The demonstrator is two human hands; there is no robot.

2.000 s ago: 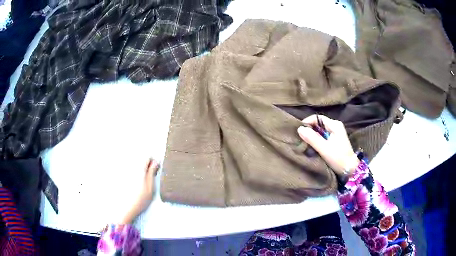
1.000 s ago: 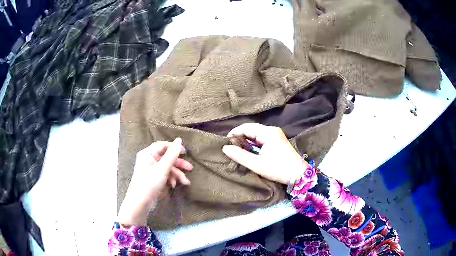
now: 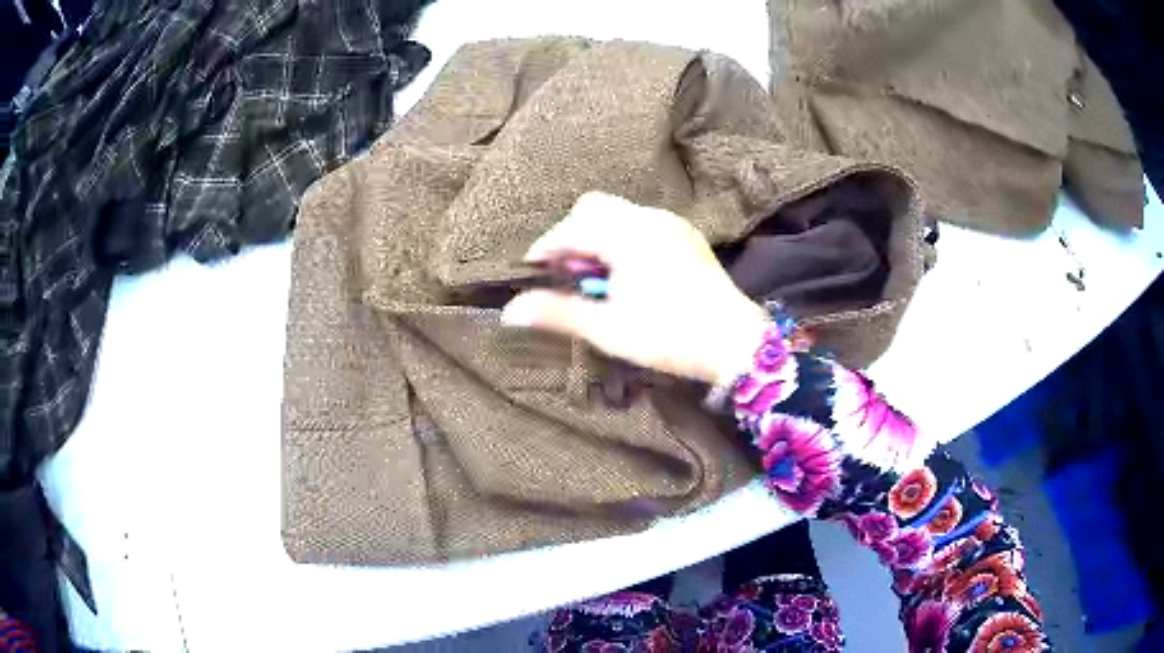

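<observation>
Brown shorts (image 3: 511, 447) lie on the white table in front of me, with the waistband opening facing right and the dark lining (image 3: 817, 249) showing inside. My right hand (image 3: 638, 287) is over the front opening near the waistband. It holds small thread snips (image 3: 587, 277) in the palm, with pink and light blue bits showing, and is slightly blurred. Whether its fingers touch the cloth cannot be told. A belt loop (image 3: 578, 370) shows just below the hand. My left hand is not in view.
Dark plaid garments (image 3: 243, 140) are heaped at the left. More brown shorts (image 3: 945, 102) lie at the far right. The white table's (image 3: 192, 421) curved front edge runs below the work. Dark specks lie on the right side. Blue material (image 3: 1098, 523) shows beyond the edge.
My left hand was over the shorts a second ago and has left the view. My right hand has moved up and slightly left, from the waistband edge to over the opening.
</observation>
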